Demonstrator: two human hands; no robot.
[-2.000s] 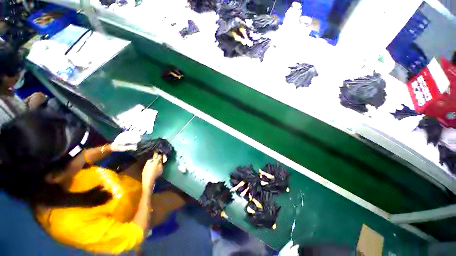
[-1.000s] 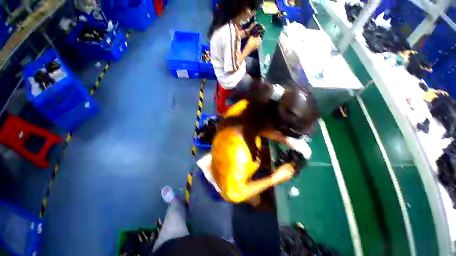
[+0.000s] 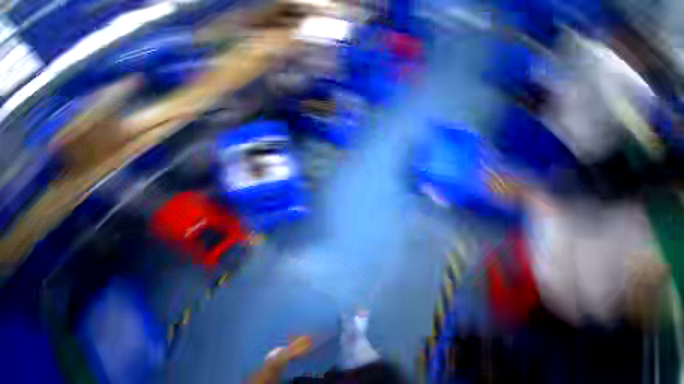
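Note:
The view is strongly blurred. What looks like my left hand (image 3: pixel 289 351), bare with a pale patch at the wrist, shows small at the bottom edge. Its fingers and anything in them cannot be made out. My right hand is not in view. A pale lower leg or foot (image 3: pixel 358 339) shows just right of my left hand, over the blue-grey floor (image 3: pixel 330 262). No work piece can be made out at my hand.
A red stool (image 3: pixel 196 227) stands ahead left, beside a blue bin (image 3: pixel 279 206) with a white liner and dark contents. Another blue bin (image 3: pixel 454 161) is ahead right. A person in a pale top (image 3: pixel 589 259) sits at right near a green surface (image 3: pixel 669 225). Striped floor tape (image 3: pixel 448 292) runs nearby.
The view has swung left, away from the green bench and the person in yellow, to the aisle. The red stool and lined bin now appear nearer the centre. A bare hand has appeared at the bottom.

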